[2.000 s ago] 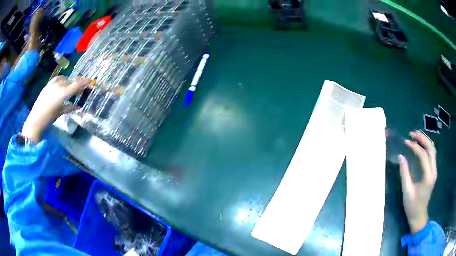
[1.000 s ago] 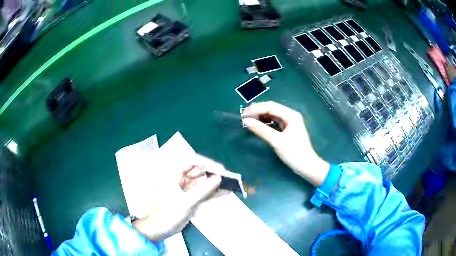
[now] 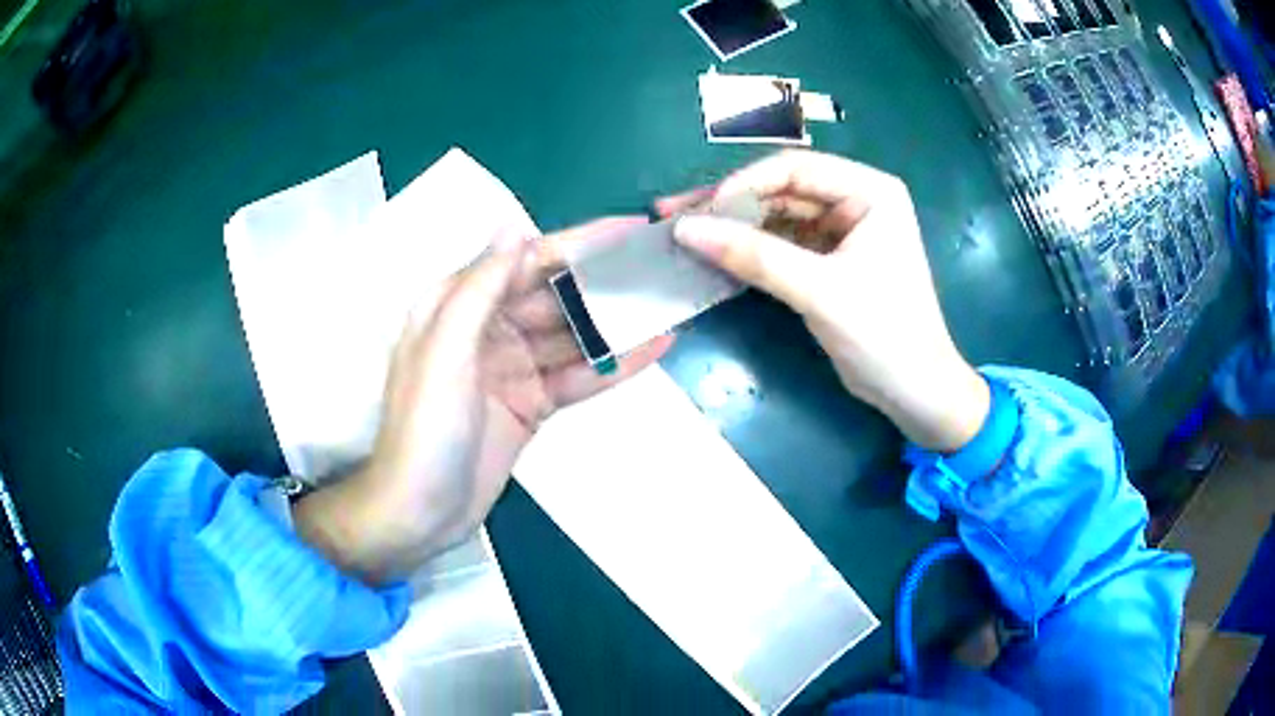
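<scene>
My left hand (image 3: 462,385), palm up, holds a small screen (image 3: 580,319) by its edges; its black end strip and a tiny green tab show. A pale, see-through sheet (image 3: 646,284) lies over the rest of the screen; whether it touches all over is unclear. My right hand (image 3: 874,287) pinches the sheet's far right end between thumb and fingers. Two long white backing sheets, one at left (image 3: 315,329) and one slanting right (image 3: 699,539), lie on the mat under and beside my left hand.
Two loose black screens, the upper (image 3: 737,23) and lower (image 3: 752,109), lie beyond my right hand. Clear blister trays (image 3: 1105,196) stand at right. A dark housing (image 3: 87,63) is at upper left, a marker pen (image 3: 24,543) at the left edge. A blue cord (image 3: 912,602) hangs by my right sleeve.
The view swung from the left stack to the right. My left hand turned palm up with the screen, and my right hand came over to it and now grips the pale sheet there.
</scene>
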